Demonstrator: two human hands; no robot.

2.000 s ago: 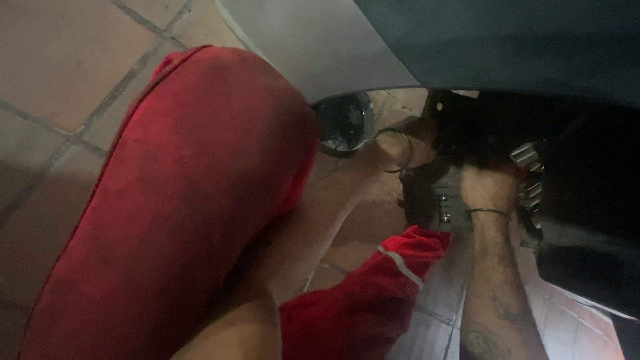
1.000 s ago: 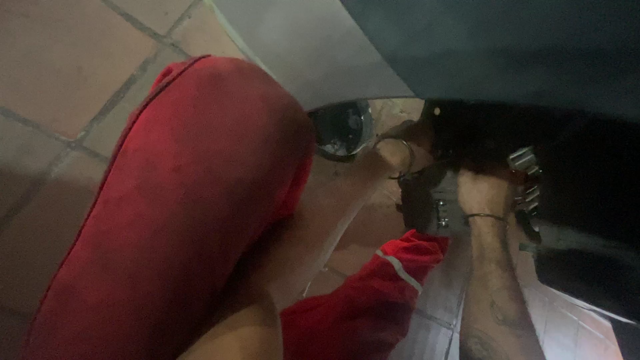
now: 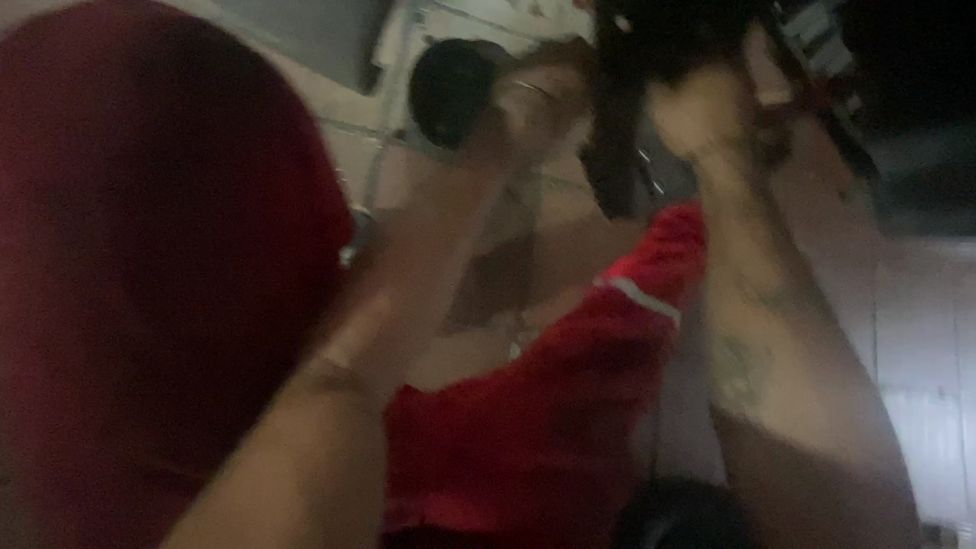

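Blur and shadow soften the whole view. My left hand (image 3: 545, 88), with a thin band at the wrist, reaches beside a dark round object (image 3: 455, 93); its fingers fade into shadow at a dark part (image 3: 618, 145). To its right, my right hand (image 3: 701, 110) is bent at the dark machinery (image 3: 679, 30), and its fingertips are hidden. Whether either hand grips anything does not show. Small shiny metal pieces (image 3: 650, 171) lie between the hands, next to my right wrist.
My red-clothed knee (image 3: 168, 229) fills the left side. Red cloth with a pale stripe (image 3: 564, 381) lies between my forearms. A grey panel (image 3: 320, 38) is at the top left, silvery metal parts (image 3: 820, 46) at the upper right. Tiled floor (image 3: 892, 320) shows below.
The view has shifted and come closer, with more blur. The large panel that spanned the top earlier now shows only in part. My hands remain at the dark machinery.
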